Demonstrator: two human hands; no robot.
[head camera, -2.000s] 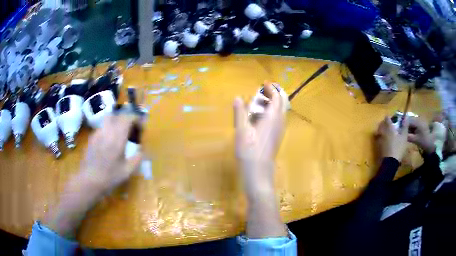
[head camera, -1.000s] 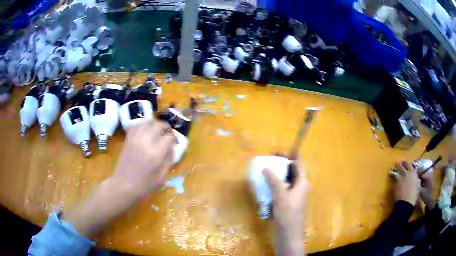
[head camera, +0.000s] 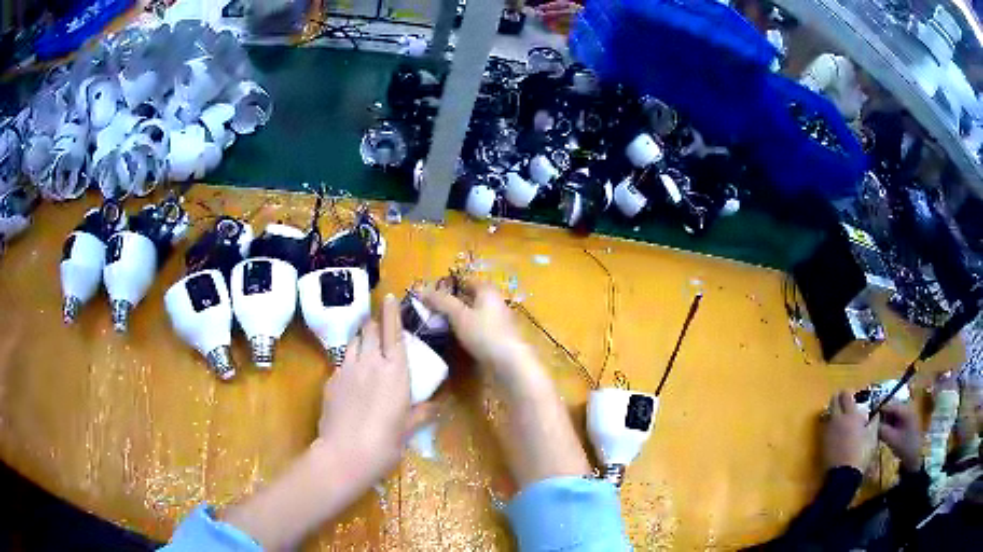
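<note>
My left hand (head camera: 372, 377) is around a white bulb housing (head camera: 424, 369) with a black camera head, at the right end of the row of joined units. My right hand (head camera: 478, 318) has its fingers at the black head and its wires; they partly hide it. Another white bulb housing (head camera: 622, 427) with a black square patch lies to the right of my right forearm, screw end toward me. Thin lead wires and a dark antenna strip (head camera: 678, 343) extend from its top.
Joined camera units (head camera: 264, 305) stand in a row at left. Pale shell parts (head camera: 140, 119) are piled back left. Camera heads (head camera: 522, 190) lie on the green mat beside a metal post (head camera: 458, 113). A blue bin (head camera: 744, 76) and black box (head camera: 830, 286) are back right. Another person's hands (head camera: 871, 431) work at right.
My right hand has let go of the housing with the antenna strip, now lying on the bench, and moved left to the unit by my left hand. The view has shifted.
</note>
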